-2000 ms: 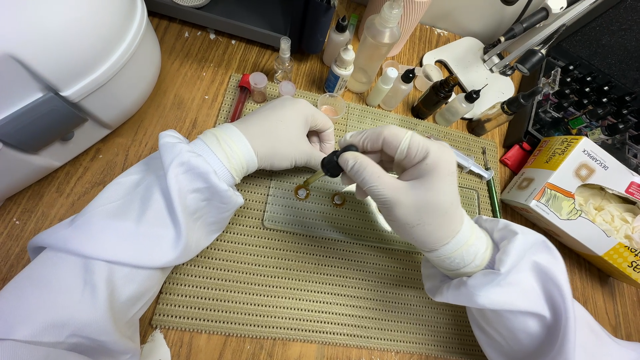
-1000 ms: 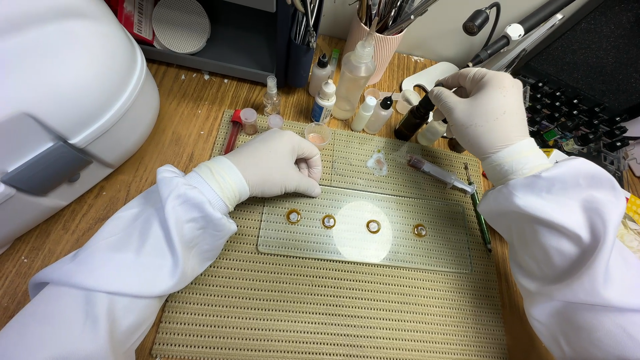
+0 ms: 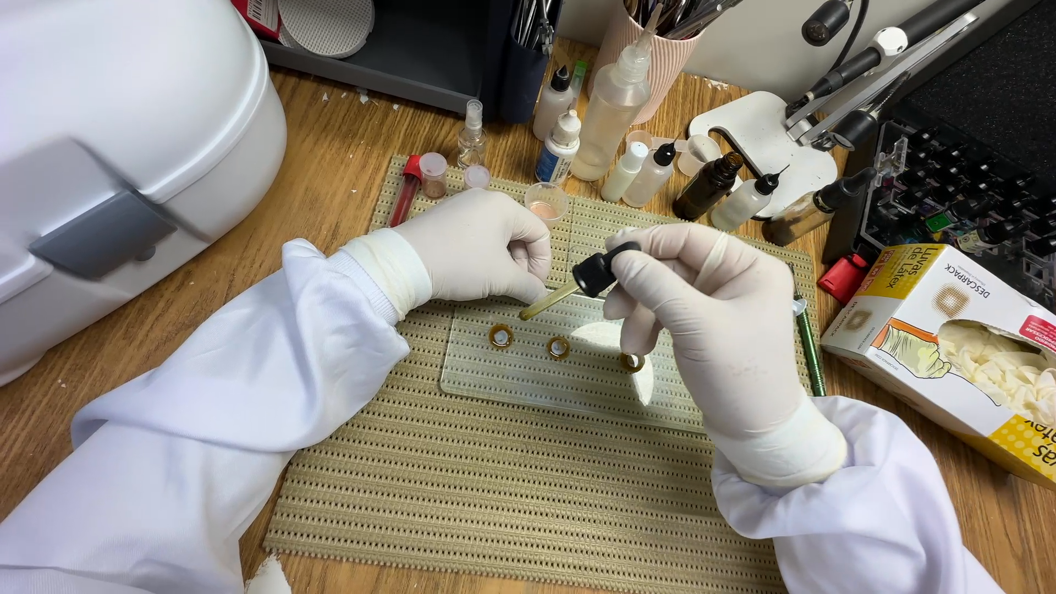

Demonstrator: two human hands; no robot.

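In the head view, my gloved right hand (image 3: 709, 322) pinches the black rubber bulb of a dropper (image 3: 596, 274), whose glass tip slants down and left above a glass plate (image 3: 470, 375). On the plate lie small amber-coloured rings with pale centres: one at the left (image 3: 501, 336), another in the middle (image 3: 558, 347) and a third (image 3: 633, 362) partly behind my right fingers. My gloved left hand (image 3: 483, 247) rests at the plate's upper left edge, fingers curled; whether it holds anything is hidden. An uncapped amber glass bottle (image 3: 708, 186) stands behind the right hand.
A beige woven mat (image 3: 495, 495) lies under the plate. Behind it stand a clear squeeze bottle (image 3: 612, 107), small dropper bottles and a little cup (image 3: 547, 203). A white case (image 3: 124, 148) is at the left; a latex glove box (image 3: 949, 338) and a green pen-like tool (image 3: 810, 346) are at the right.
One second ago my right hand was up by the amber bottle; now it is back over the plate with the dropper. My left hand has stayed near the plate's upper left edge.
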